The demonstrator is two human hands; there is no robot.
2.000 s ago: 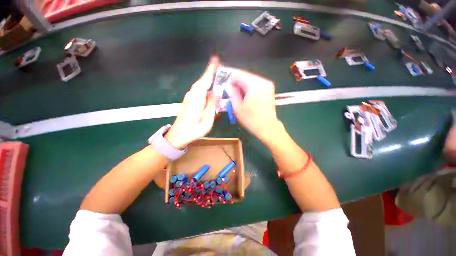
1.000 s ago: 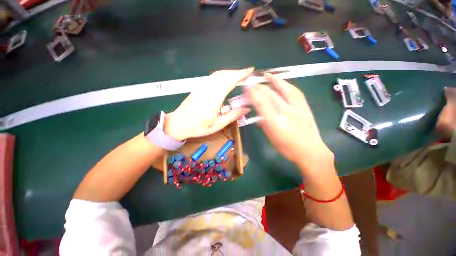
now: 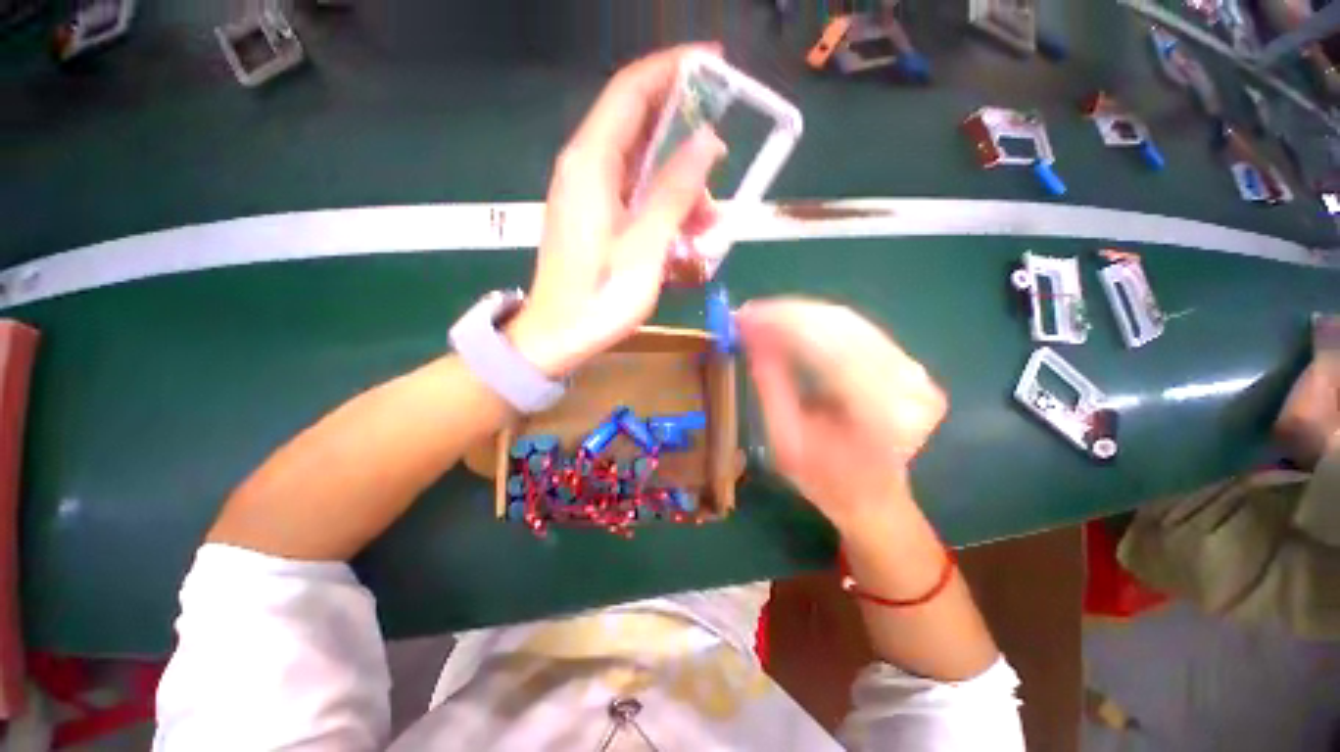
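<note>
My left hand [image 3: 610,221] holds a white device housing [image 3: 767,157] up over the pale rail, its window opening showing and a small green board at its upper left. A blue cylindrical cell [image 3: 720,319] is at the fingertips of my right hand [image 3: 838,397], just below the housing. The right hand is blurred, and whether wires join the cell to the housing cannot be told. The open cardboard box [image 3: 722,426] in front of me holds blue cells [image 3: 629,429] with tangled red wires.
Several housings [image 3: 1055,298] lie at right on the near strip. More housings with blue cells [image 3: 1011,140] lie on the belt beyond the pale rail [image 3: 368,228]. A red-pink tray [image 3: 15,500] is at the left edge. Another person's hand [image 3: 1308,389] is at the right edge.
The left hand has raised the housing and turned its window into view. The right hand has moved from beside the left hand to the cell below. Another blue cell lies among those in the box.
</note>
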